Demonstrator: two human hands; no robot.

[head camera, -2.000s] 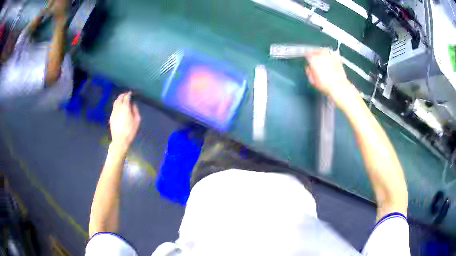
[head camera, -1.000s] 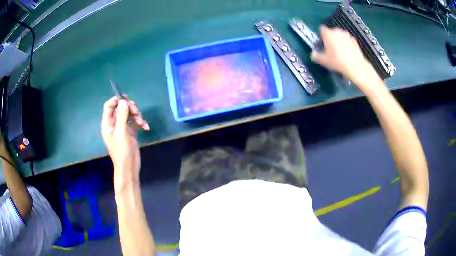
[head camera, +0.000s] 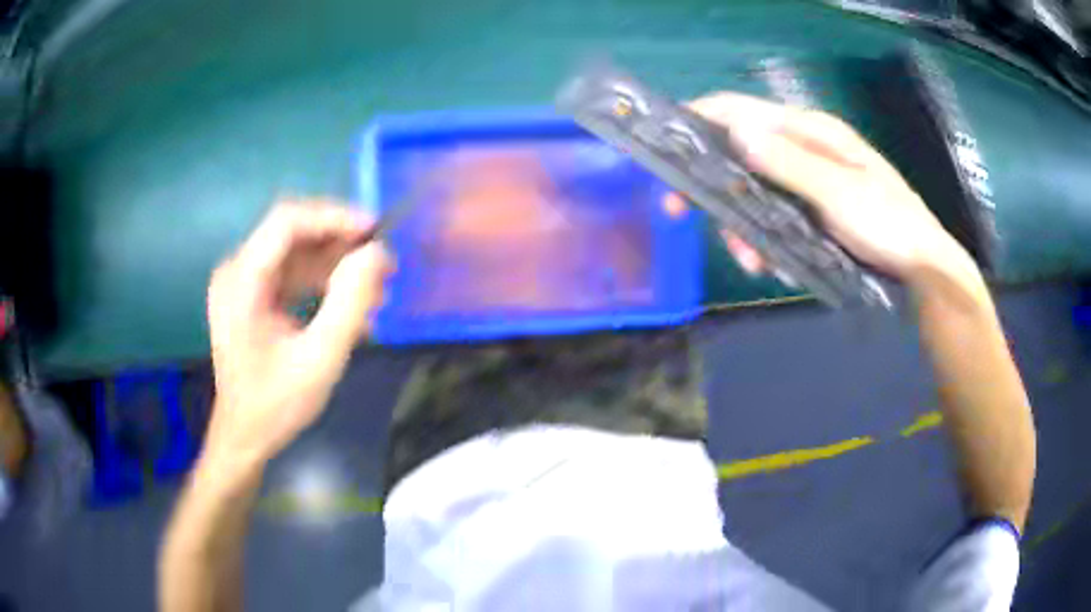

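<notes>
My right hand point(head camera: 826, 179) grips a dark grey fixture bar point(head camera: 730, 179) with small brass and silver parts along it. The bar is held tilted above the right edge of the blue bin point(head camera: 538, 332). My left hand point(head camera: 293, 305) pinches thin dark tweezers point(head camera: 401, 215) between thumb and finger, at the bin's left side, tips pointing over the bin. Blurred orange-copper small parts point(head camera: 497, 221) lie in the bin. The frame is blurred, so whether the tweezers hold anything cannot be told.
A dark stack of fixture bars point(head camera: 945, 155) stands at the right of the green bench point(head camera: 215, 132). A silvery bar point(head camera: 784, 81) shows partly behind my right hand. A dark block point(head camera: 26, 257) is at the left edge. Blue stools point(head camera: 144, 430) and part of a person are at lower left.
My right hand has taken hold of a bar and brought it left and nearer, over the bin's right edge. My left hand has moved right, to the bin, with the tweezers.
</notes>
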